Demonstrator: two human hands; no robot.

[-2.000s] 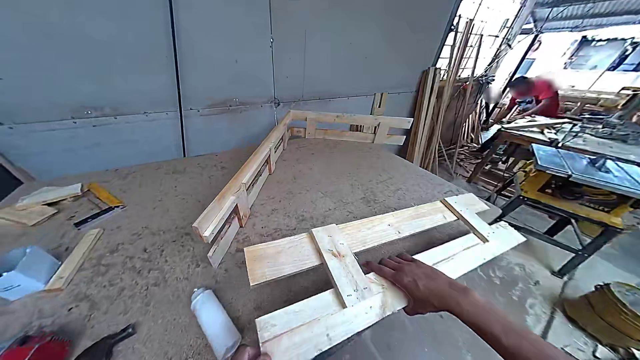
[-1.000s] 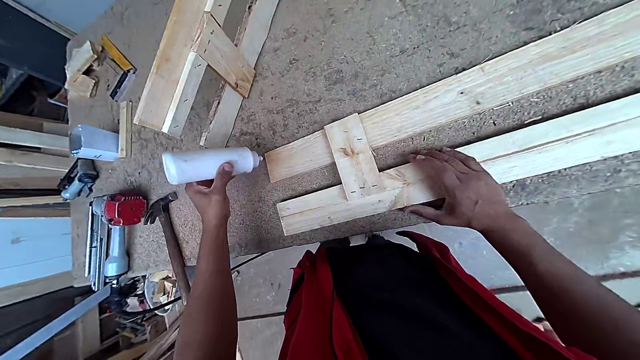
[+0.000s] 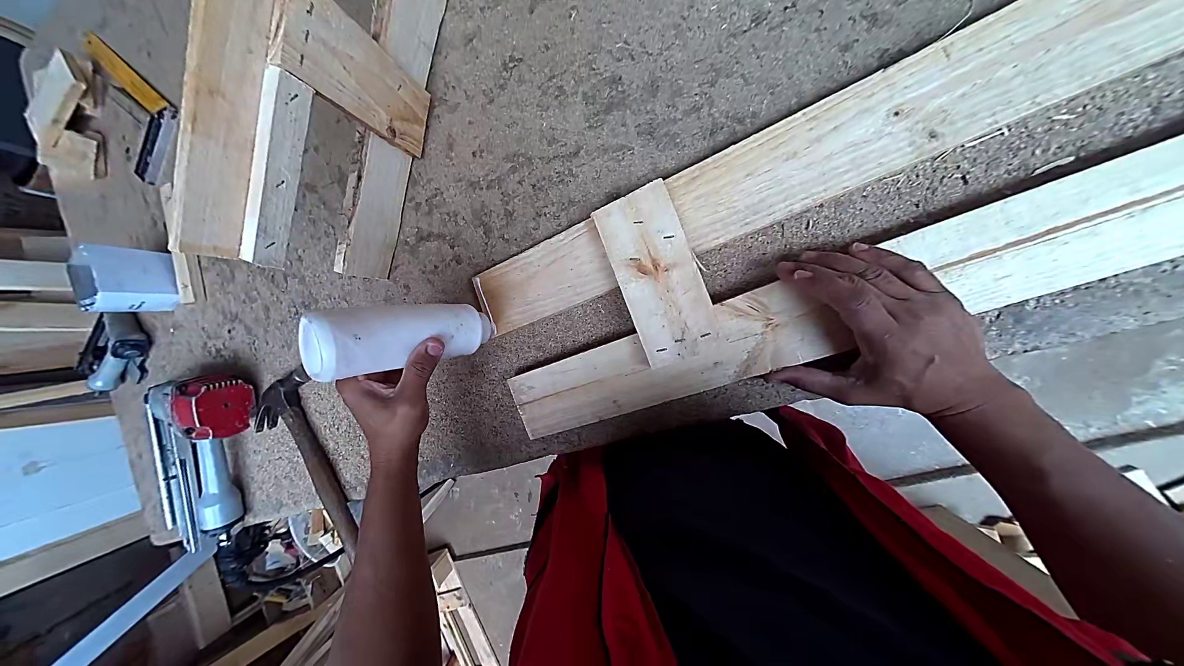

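Observation:
My left hand (image 3: 393, 393) is closed around a white plastic squeeze bottle (image 3: 393, 340) lying sideways, its nozzle touching the end of a pine board (image 3: 546, 277). A line of white glue seems to run along that end. My right hand (image 3: 888, 333) rests on the lower pine rail (image 3: 758, 324), thumb at its near edge and fingers over its top. A short wooden crosspiece (image 3: 655, 268) with staples in it joins the board and the rail.
Another slatted wooden frame (image 3: 213, 139) lies at the upper left. A claw hammer (image 3: 319, 462), a red and silver nail gun (image 3: 213, 416), a clear box (image 3: 125, 277) and a try square (image 3: 129, 74) are on the left of the workbench (image 3: 518, 111).
The bottle in my left hand has met the upper board's end, a small gap from it one second ago. My right hand stays on the lower rail. The view has tipped steeply down since the first frame.

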